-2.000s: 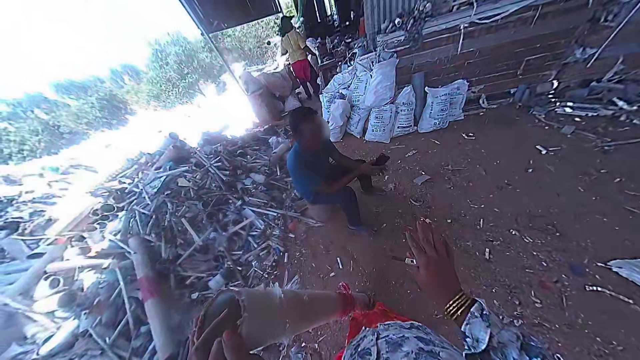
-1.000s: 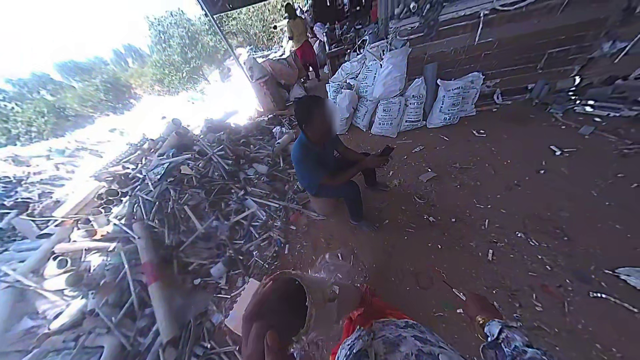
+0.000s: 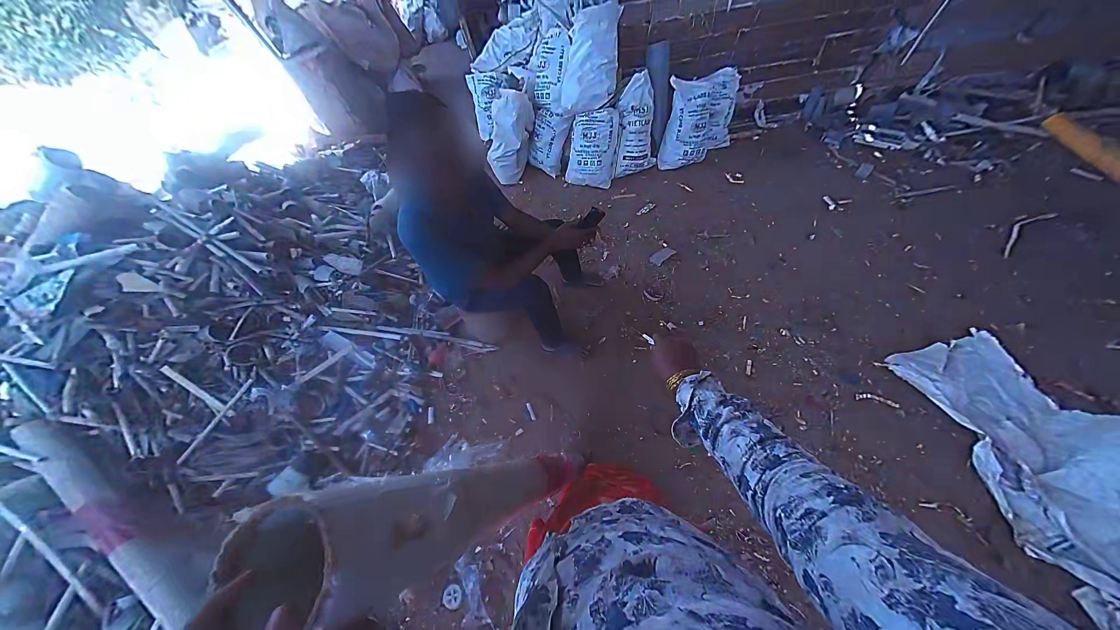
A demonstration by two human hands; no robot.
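Observation:
A wide, pale pipe (image 3: pixel 420 516) lies slantwise at the lower left, its round mouth facing me. Fingers of my left hand (image 3: pixel 249 608) are at the lower rim of that mouth; the palm is cut off by the picture's edge. Beyond the pipe's far end, my right hand (image 3: pixel 674 357) is stretched forward over the dirt floor, with gold-coloured bangles (image 3: pixel 681 378) at the wrist. It is blurred, and a small bright piece (image 3: pixel 647 339) shows near its fingertips; whether the hand holds it is unclear. Red cloth (image 3: pixel 604 492) shows between the pipe and my patterned clothing.
A person in a blue shirt (image 3: pixel 446 245) sits ahead, holding a dark phone (image 3: pixel 592 217). Scrap pipes and plastic are heaped (image 3: pixel 236 315) at left. Filled white sacks (image 3: pixel 595 144) stand by the wall. A white sheet (image 3: pixel 1032 446) lies at right, and more scrap (image 3: pixel 927 131) behind.
My right hand, spread with fingers apart two seconds ago, was lower right with a thin object one second ago and now reaches farther forward. The view has shifted toward the right and downward.

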